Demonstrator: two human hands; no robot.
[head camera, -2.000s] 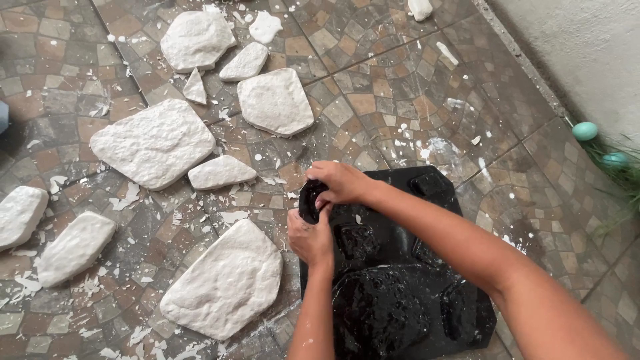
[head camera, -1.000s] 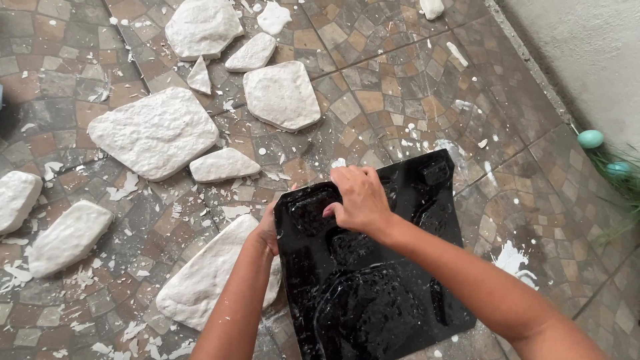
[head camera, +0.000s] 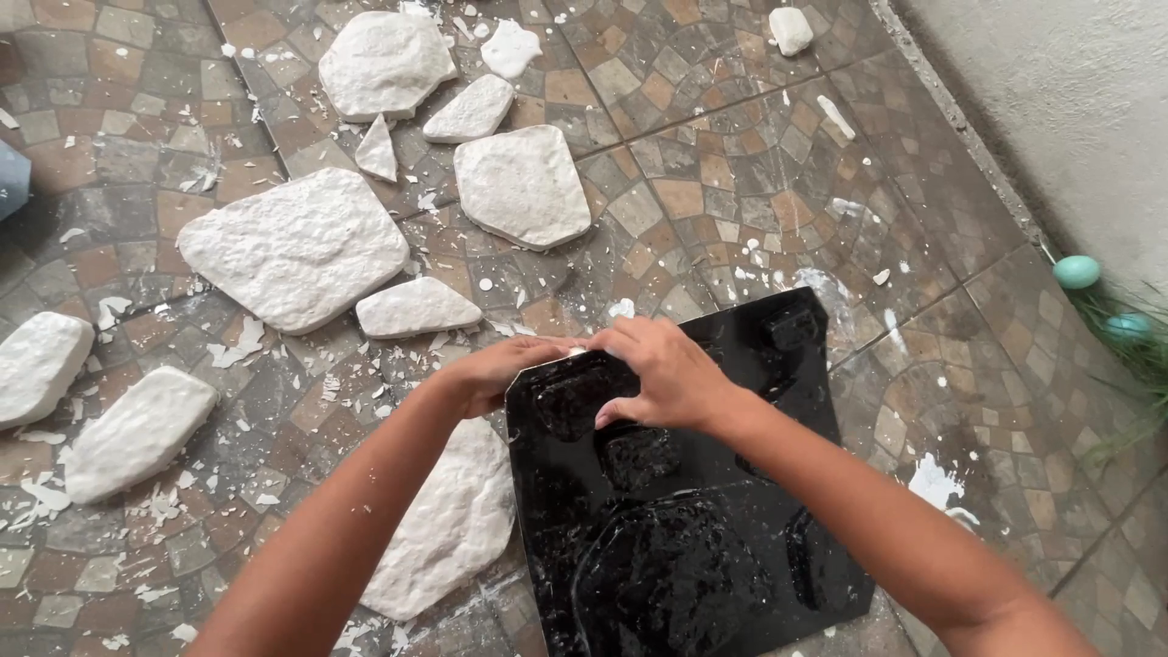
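A black plastic mold sheet (head camera: 680, 493) with stone-shaped relief stands tilted at the lower middle, its top edge raised off the tiles. My right hand (head camera: 662, 374) grips that edge, thumb on the near face and fingers over the top. Behind the upper left corner is my left hand (head camera: 502, 370), its fingers mostly hidden by the sheet; a bit of white material shows between the two hands. A large white cast plaster stone (head camera: 447, 520) lies on the floor, partly covered by the sheet's left side and my left forearm.
Several white cast stones, among them a large one (head camera: 297, 251) and a squarish one (head camera: 522, 187), lie on the mosaic-patterned tile floor (head camera: 748, 173) amid white flakes. At right are a pale wall (head camera: 1068, 119), grass and teal egg-shaped objects (head camera: 1077, 272). A grey-blue object (head camera: 11, 178) edges in at left.
Two seconds ago the mold lay lower, with both hands at its upper left corner. Its top edge has since been lifted, and my left hand has moved behind it.
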